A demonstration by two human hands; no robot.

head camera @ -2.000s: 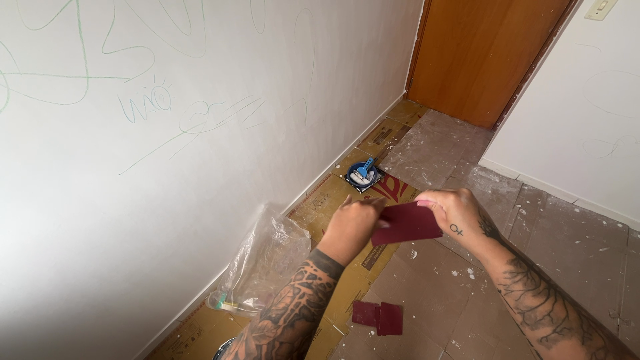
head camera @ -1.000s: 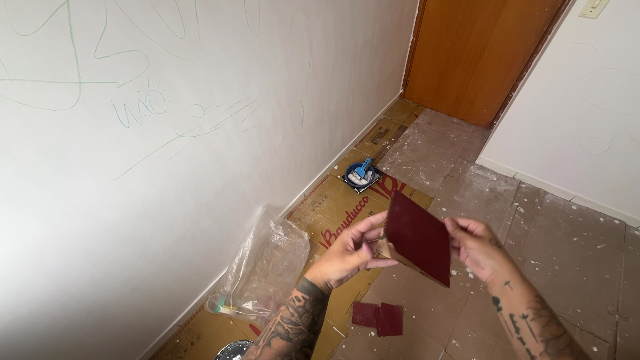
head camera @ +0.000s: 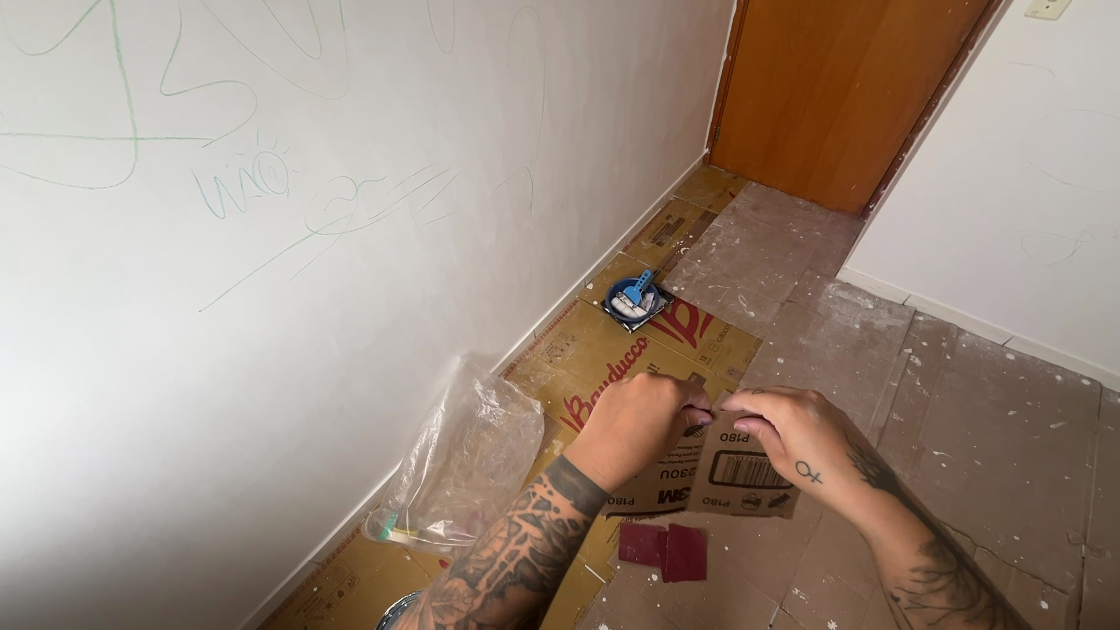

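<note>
My left hand (head camera: 643, 424) and my right hand (head camera: 801, 437) pinch the upper edge of a 3M sandpaper sheet (head camera: 748, 477) close together near its middle. Its printed tan backing faces me, and a fold or tear line runs down between the two halves; I cannot tell which. Below the sheet, two small dark red sandpaper pieces (head camera: 685, 553) lie overlapping on the covered floor. Beyond my hands, a round blue container (head camera: 623, 308) holds white material, with a blue plastic spreader (head camera: 641, 287) resting in it.
At the left stands a white wall (head camera: 350, 262) with green and blue scribbles. A clear plastic bag (head camera: 472, 446) lies against its base. Paint-spotted cardboard (head camera: 814, 350) covers the floor up to a wooden door (head camera: 840, 87). Part of a metal rim (head camera: 398, 610) shows beside my left forearm.
The sheet showed its dark red face one second ago; now its printed backing faces me. Both hands have come together at its upper edge.
</note>
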